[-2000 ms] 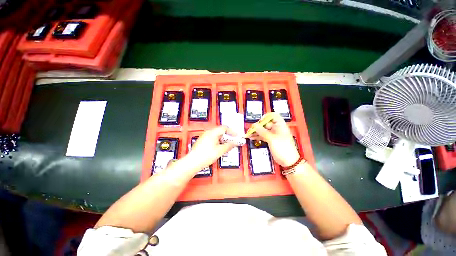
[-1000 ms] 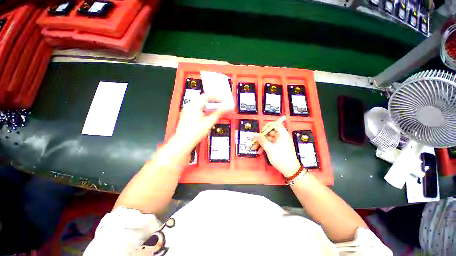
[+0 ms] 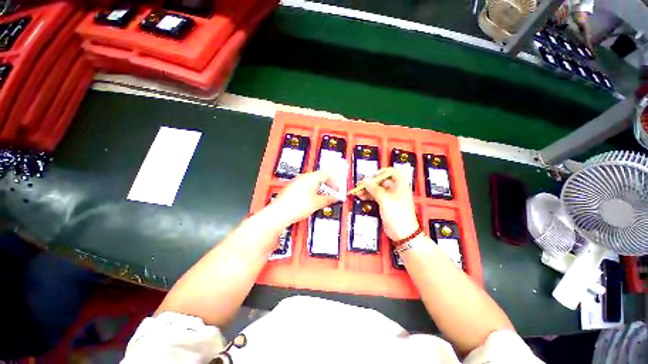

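A red tray [image 3: 369, 279] with two rows of pockets lies in front of me on the dark green mat. Flat black units with white printed blocks and small yellow marks, such as this one [image 3: 325, 231], lie in the pockets. My left hand [image 3: 305, 195] holds a small white label sheet [image 3: 335, 173] above the middle of the tray. My right hand [image 3: 395, 206] pinches yellow tweezers [image 3: 371, 182], their tips at the sheet's lower right edge. My hands and the sheet partly cover some units. A sticker at the tips is too small to tell.
A white sheet [image 3: 165, 166] lies left of the tray. Stacked red trays [image 3: 153, 46] stand at upper left, small shiny parts [image 3: 27, 163] at far left. A dark phone [image 3: 509, 209] and white fan [image 3: 615, 206] are at right. A green belt [image 3: 341, 78] runs behind; a person's hand [image 3: 584, 25] shows beyond.
The view has shifted. One second ago my left hand held the sheet over the tray's left part, apart from the tweezers; now the sheet and tweezer tips are together over the middle.
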